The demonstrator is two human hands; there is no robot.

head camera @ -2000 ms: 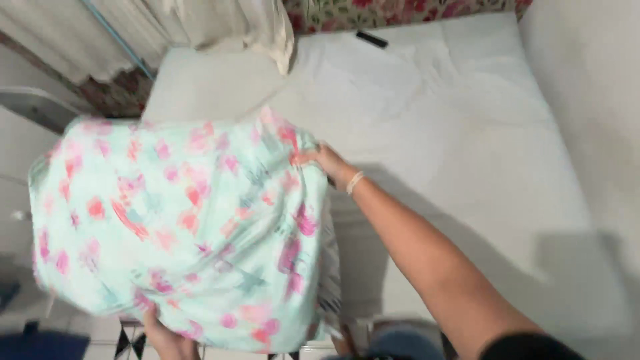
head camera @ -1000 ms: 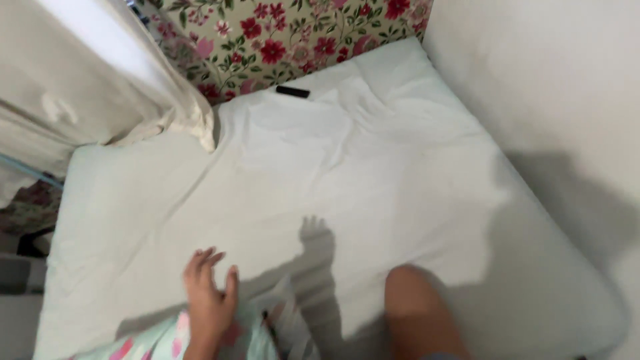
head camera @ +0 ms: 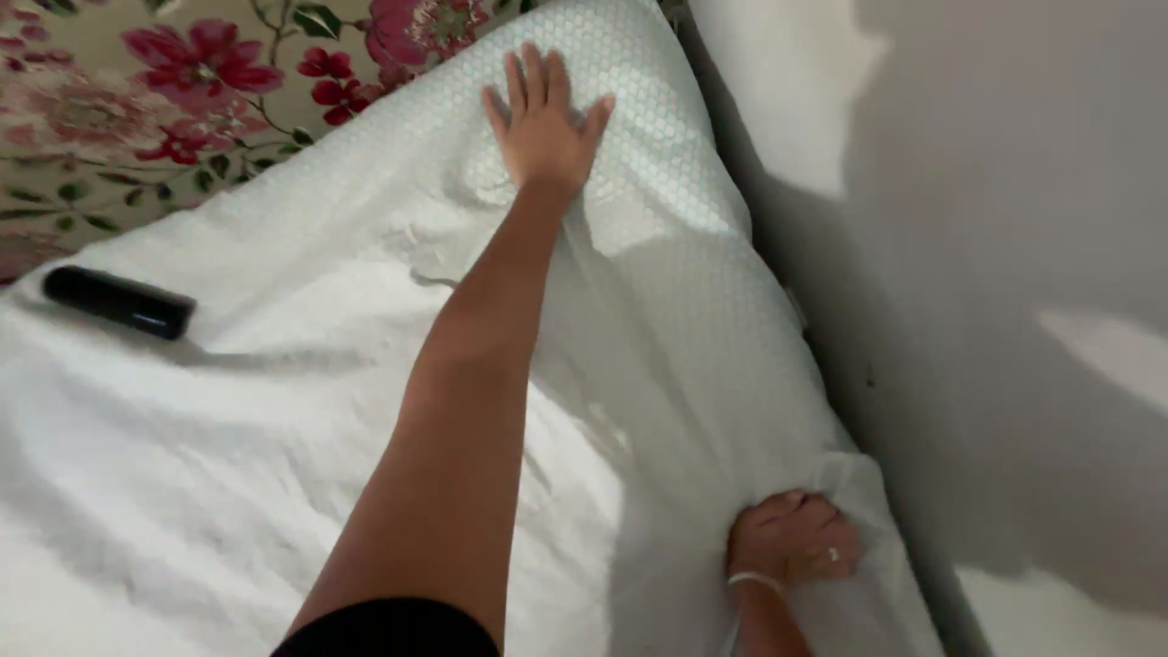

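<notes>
A pale sheet or mattress cover (head camera: pixel 657 338), wrinkled and with a fine honeycomb pattern at its far corner, covers the bed. My left hand (head camera: pixel 545 132) lies palm down near that corner, fingers spread, holding nothing. At the lower right, close to the wall-side edge, my right hand (head camera: pixel 794 538) rests on the fabric with its fingers curled; whether cloth is inside them cannot be told. It wears a ring and a white bracelet. The fabric is raised in folds just beyond my right hand.
A black cylindrical object (head camera: pixel 119 301) lies on the bed at the left, near the floral wall covering (head camera: pixel 201 73). A plain pale wall (head camera: pixel 985 274) runs along the right side, with a narrow dark gap between it and the bed.
The floral cloth bundle that both hands held two seconds ago is out of view. My left hand has moved to the far corner, and my right hand rests near the wall-side edge. The view is much closer.
</notes>
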